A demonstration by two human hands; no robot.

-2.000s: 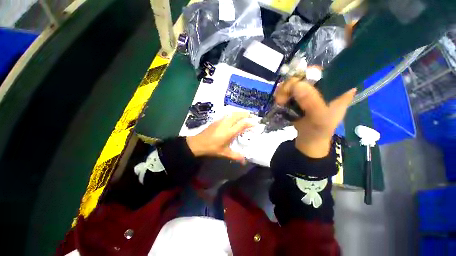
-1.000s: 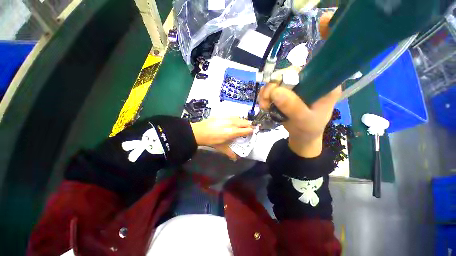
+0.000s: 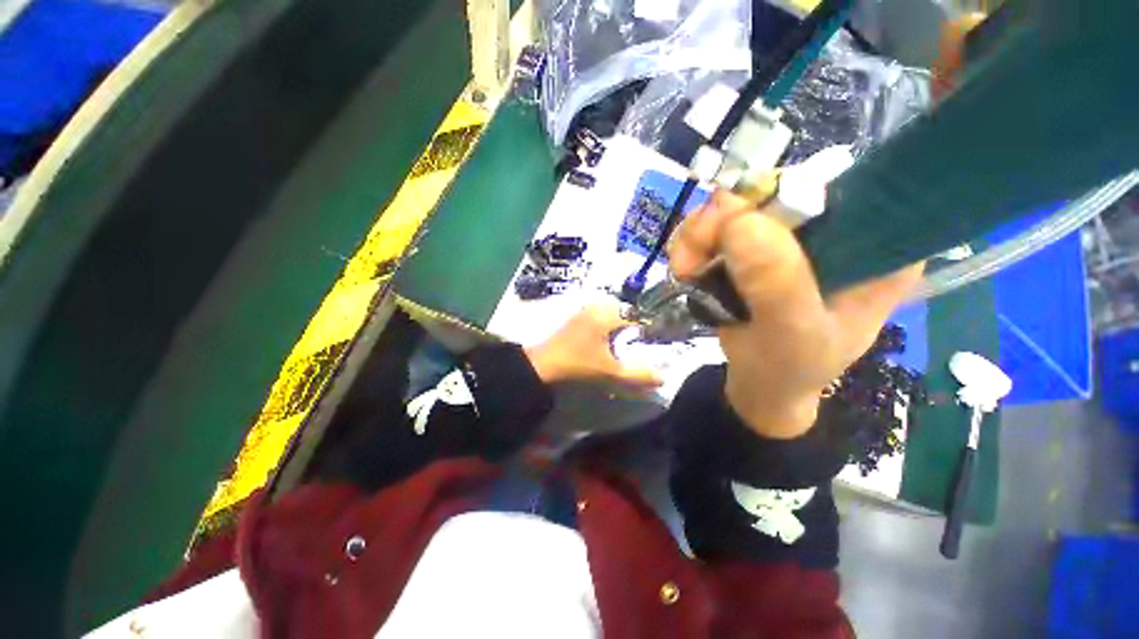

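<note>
My right hand (image 3: 781, 293) is closed around the hanging power tool (image 3: 712, 293), below a large blurred green sleeve (image 3: 987, 150). The tool's dark nose points left toward the work. My left hand (image 3: 593, 350) is low on the white board (image 3: 531, 321), its fingers at a small white unit (image 3: 668, 356) that my hands partly hide. Small black parts lie in rows on a blue tray (image 3: 647, 215) behind the tool. Larger black parts (image 3: 552, 265) lie left of it.
A green conveyor (image 3: 225, 237) with yellow-black edge tape (image 3: 362, 287) curves along the left. Clear plastic bags (image 3: 650, 50) are behind. Loose black parts (image 3: 874, 399), a mallet (image 3: 968, 437) and a blue bin (image 3: 1037, 318) are at right. Part of another person's hand (image 3: 956, 50) may show at top.
The view has shifted, so the bench and belt appear further right. The tool stays in my right hand; my left hand stays at the white unit.
</note>
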